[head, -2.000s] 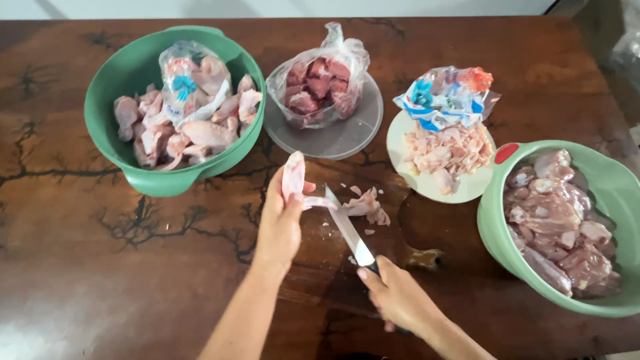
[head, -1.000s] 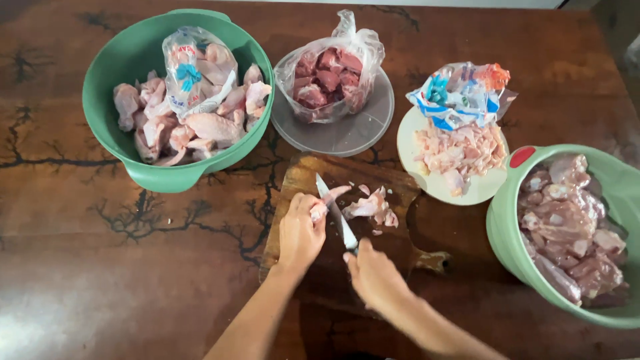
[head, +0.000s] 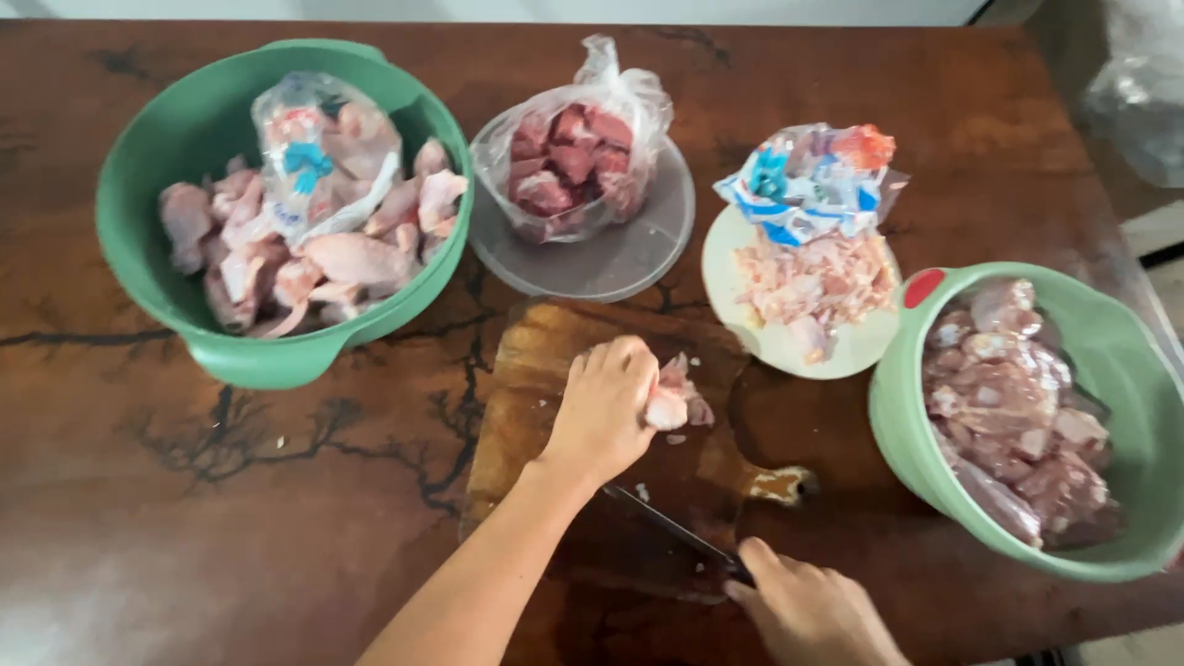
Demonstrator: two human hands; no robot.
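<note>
Over a wooden cutting board [head: 527, 370], my left hand [head: 606, 407] is closed around pale raw chicken trimmings [head: 668, 407], which stick out to the right of its fingers. Other small scraps lie beside them on the board. My right hand [head: 805, 592], lower right, grips the dark handle of a kitchen knife [head: 675, 530]; its blade points up and left, low over the board, with the tip near my left wrist. A white plate [head: 726, 268] of chicken skin and trimmings, with a crumpled printed plastic bag [head: 814, 185] at its back, stands beyond the board.
A green bowl [head: 268, 361] of raw chicken pieces and a plastic bag stands at left. Behind the board, a clear bag of red meat cubes [head: 573, 157] rests on a round translucent lid [head: 666, 240]. A light green bowl [head: 888, 407] of skinless chicken pieces stands at right.
The knife has moved away from the pieces, down and to the right with my right hand. My left hand has moved right, onto the scraps.
</note>
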